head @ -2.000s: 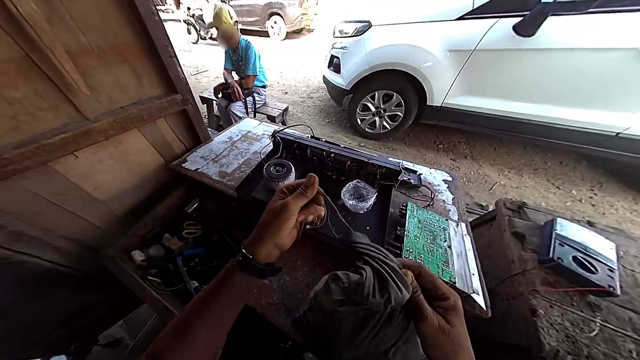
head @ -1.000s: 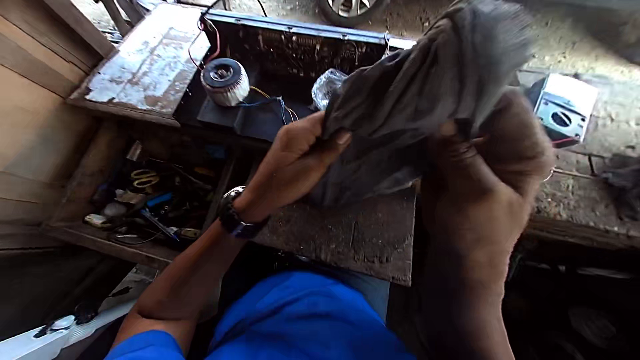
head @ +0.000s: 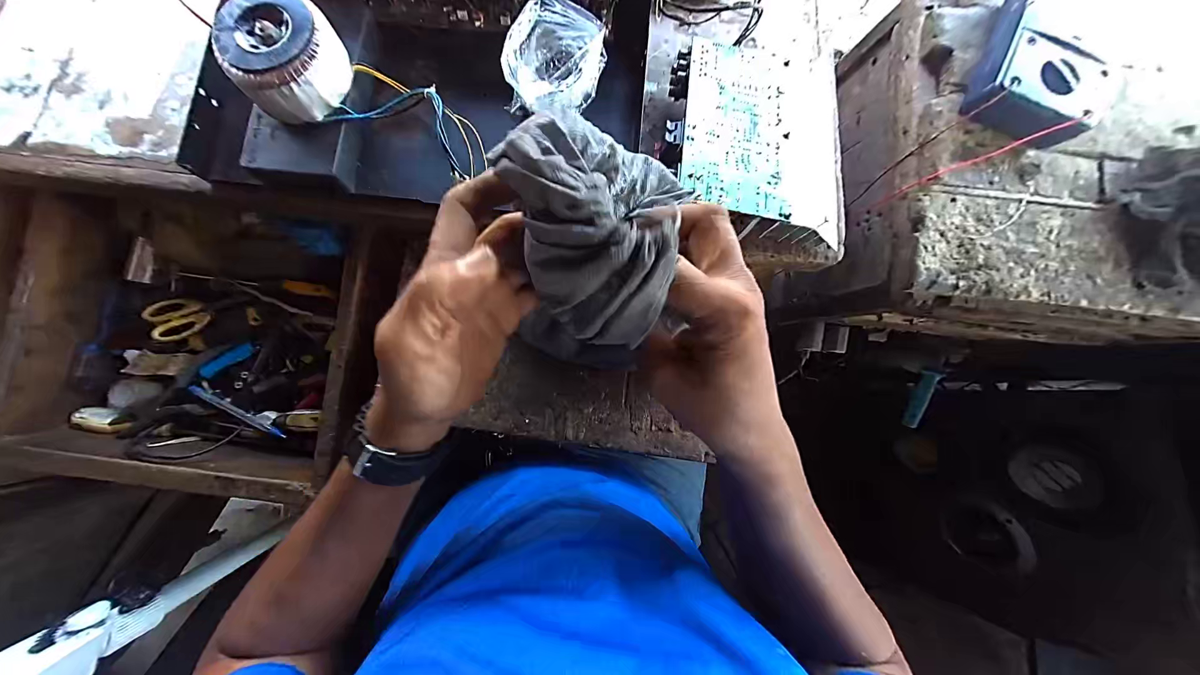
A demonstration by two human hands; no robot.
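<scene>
A bunched grey cloth [head: 600, 253] is held between both hands in front of the bench. My left hand [head: 455, 314] grips its left side, and a dark wristband sits on that wrist. The right side of the cloth is in my right hand [head: 708, 319], whose fingertips are partly hidden. Just beyond lies an open black metal chassis [head: 403, 141] with a toroidal transformer [head: 281, 61] and a plastic-wrapped round part [head: 553, 56] in it. A green circuit board [head: 736, 131] lies at the chassis's right.
An open wooden drawer [head: 169, 469] at the left holds scissors [head: 175, 321], cables and hand tools. On a rough bench [head: 1031, 253] at the right stands a small metal box [head: 1050, 75] with a red wire. Round speaker-like parts [head: 1055, 476] lie in shadow below it.
The view has tilted strongly down, away from the car and the seated person. The cloth, raised one second ago, is lower and bunched between both hands.
</scene>
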